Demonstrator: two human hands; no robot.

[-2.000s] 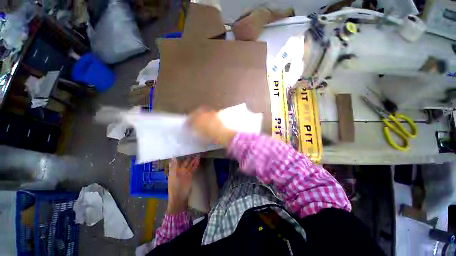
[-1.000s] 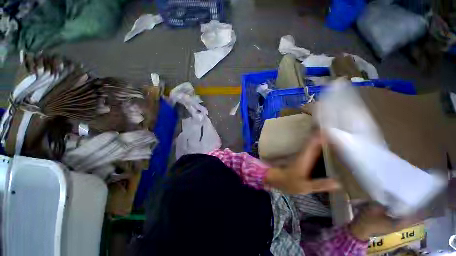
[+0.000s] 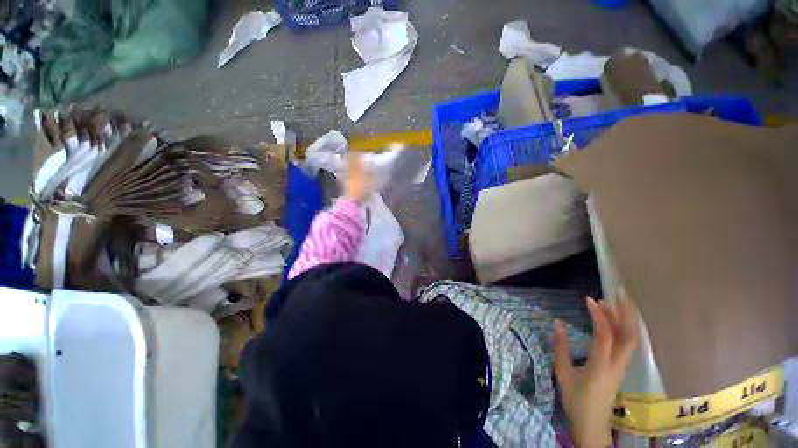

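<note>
My left hand (image 3: 357, 179) is blurred, reaching out over the floor at the left in a pink checked sleeve. A blurred white piece (image 3: 383, 161) is at its fingers; I cannot tell whether it is held. My right hand (image 3: 599, 372) is at the lower right, fingers raised and apart, beside the near edge of a large brown panel (image 3: 700, 245). The panel lies at the right over the yellow PIT tape end of the table. Its pale edge shows near my fingers.
Blue crates (image 3: 534, 144) with pale and brown pieces stand beyond my lap. A bundle of brown, white-edged pieces (image 3: 131, 188) lies at the left, behind a white chair-like object (image 3: 96, 367). White scraps (image 3: 376, 66) lie on the floor. A green sack (image 3: 122, 48) is at the upper left.
The view has turned left from the machine. The white piece over the panel is no longer there. My left hand has moved away leftward over the floor; my right hand is now off the panel's top.
</note>
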